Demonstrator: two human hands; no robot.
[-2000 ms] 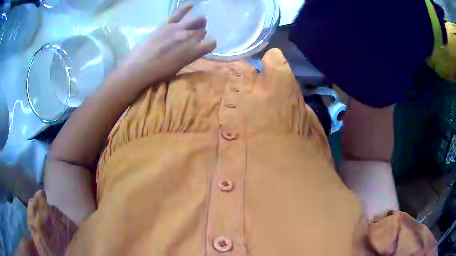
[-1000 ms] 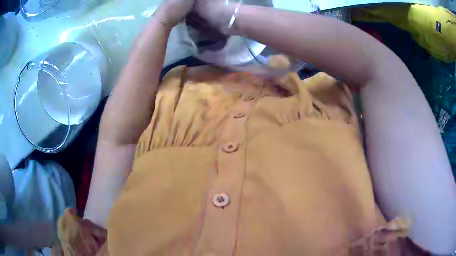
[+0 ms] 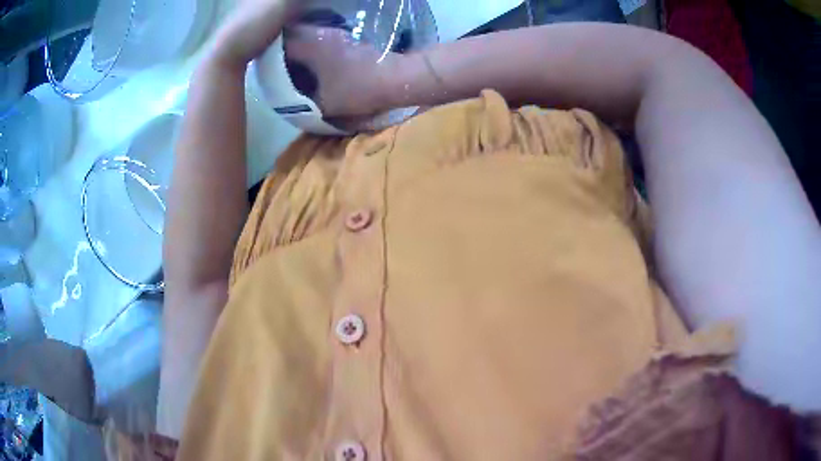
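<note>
A clear container [image 3: 401,40] with a white base lies tilted against my front at the top of the view, cut off by the edge. My right hand [image 3: 347,79] is at the container, bunched around a dark purple cloth [image 3: 301,74]; part of the hand shows through or beside the clear wall. My left hand [image 3: 257,27] is at the container's left side, its fingers partly hidden and cut off by the top edge, so its grip cannot be told.
More clear containers stand on the white bench at left, one near my left forearm [image 3: 144,203] and one at the upper left [image 3: 135,36]. Another person's arm [image 3: 45,374] reaches in at lower left. Something red [image 3: 711,40] shows at upper right.
My right hand has come in from the right with the dark cloth to the container. My left hand has moved to the container's left side. The container now looks tilted, and the view has shifted.
</note>
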